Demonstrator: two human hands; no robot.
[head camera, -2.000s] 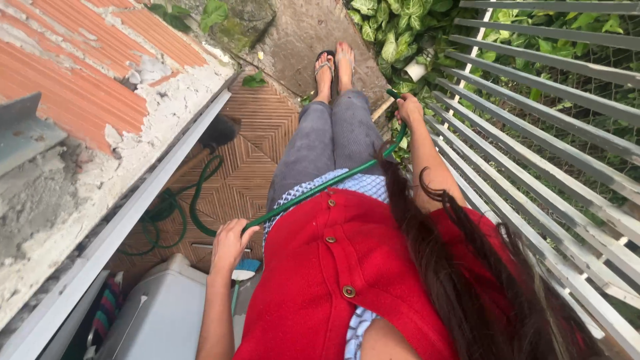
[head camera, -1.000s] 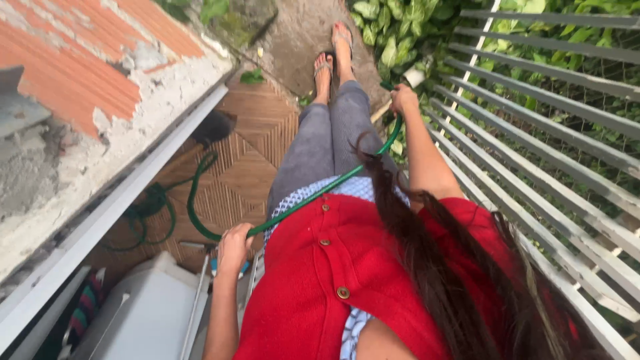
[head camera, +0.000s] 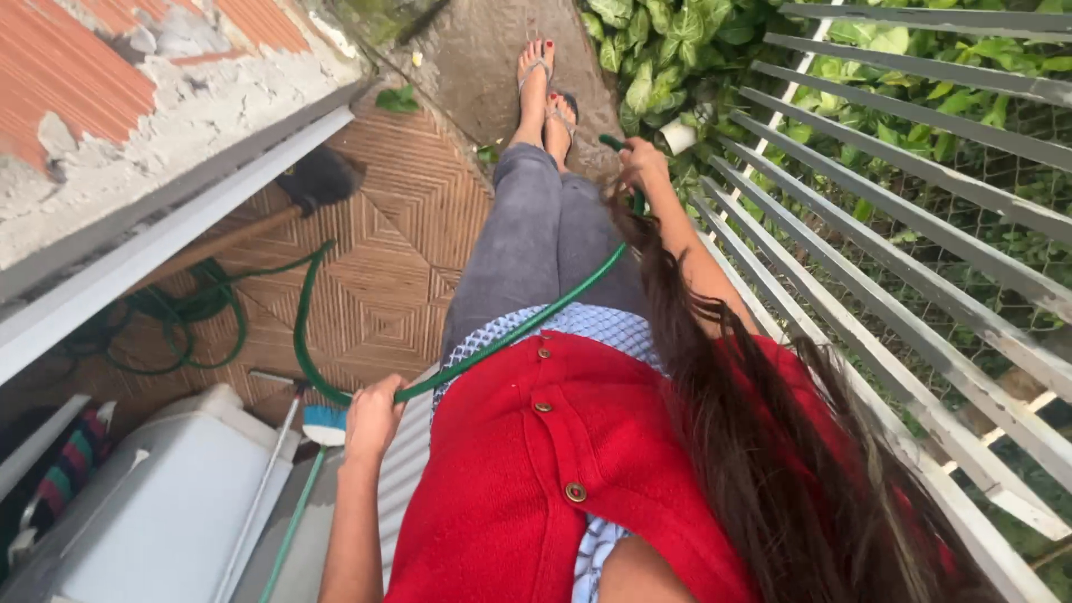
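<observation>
A green garden hose (head camera: 511, 335) runs in a slack curve across the front of my body. My left hand (head camera: 374, 416) is closed around it at hip height, beside the red cardigan. Farther forward, my right hand (head camera: 645, 163) grips the hose close to its end, which sticks out just past the fingers. Strands of long hair partly cover the hose and my right wrist. From my left hand the hose loops down to the patterned floor, where more of it lies in loose coils (head camera: 180, 314).
A slatted metal gate (head camera: 888, 159) stands on the right, with leafy plants (head camera: 662, 59) behind and ahead. On the left are a rough brick-and-concrete wall top (head camera: 193, 100), a white appliance (head camera: 167, 502), a blue-and-white brush (head camera: 324, 425) and a dark broom head (head camera: 318, 177).
The hose between my hands has gone from nearly straight to a slack curve. My feet have shifted, one now farther forward than the other. Both hands still hold the hose.
</observation>
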